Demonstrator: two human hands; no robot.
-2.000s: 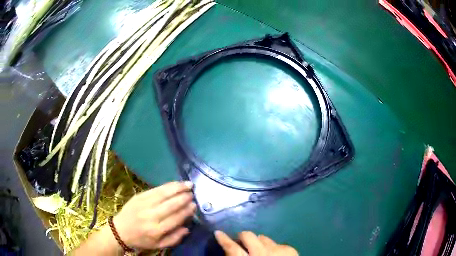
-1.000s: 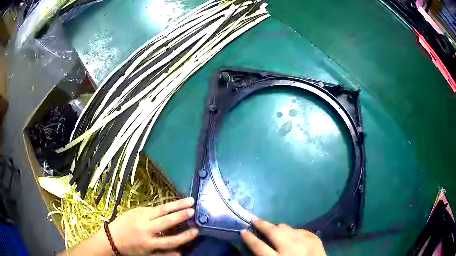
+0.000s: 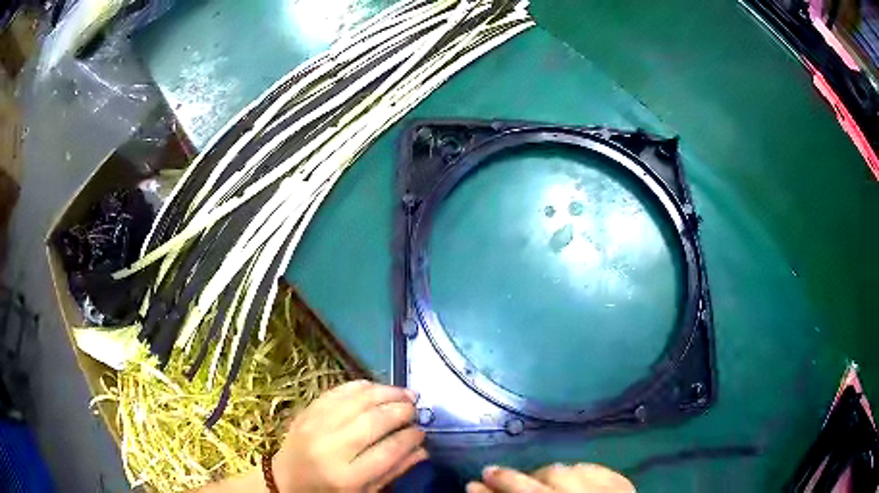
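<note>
The black square plastic frame (image 3: 461,385) with its large round opening lies flat in front of me. My left hand (image 3: 357,438) has its fingertips pressed at the frame's lower left corner; a strip between them cannot be made out. My right hand (image 3: 554,479) is cut off by the bottom edge, just below the frame's lower side, fingers low over the table; whether it holds anything is hidden. A thin dark foam strip (image 3: 699,454) lies on the green mat below the frame's lower right corner.
A fanned bundle of black and pale strips (image 3: 279,183) lies at left, hanging over an open cardboard box (image 3: 72,323). The box holds a yellow liner heap (image 3: 159,424) and dark scraps (image 3: 101,241). Black parts with pink sheet (image 3: 848,433) are at right.
The frame was turned from its tilted pose to nearly square and shifted slightly up since a second ago. My right hand has moved off the frame's lower edge. More of the loose dark strip shows.
</note>
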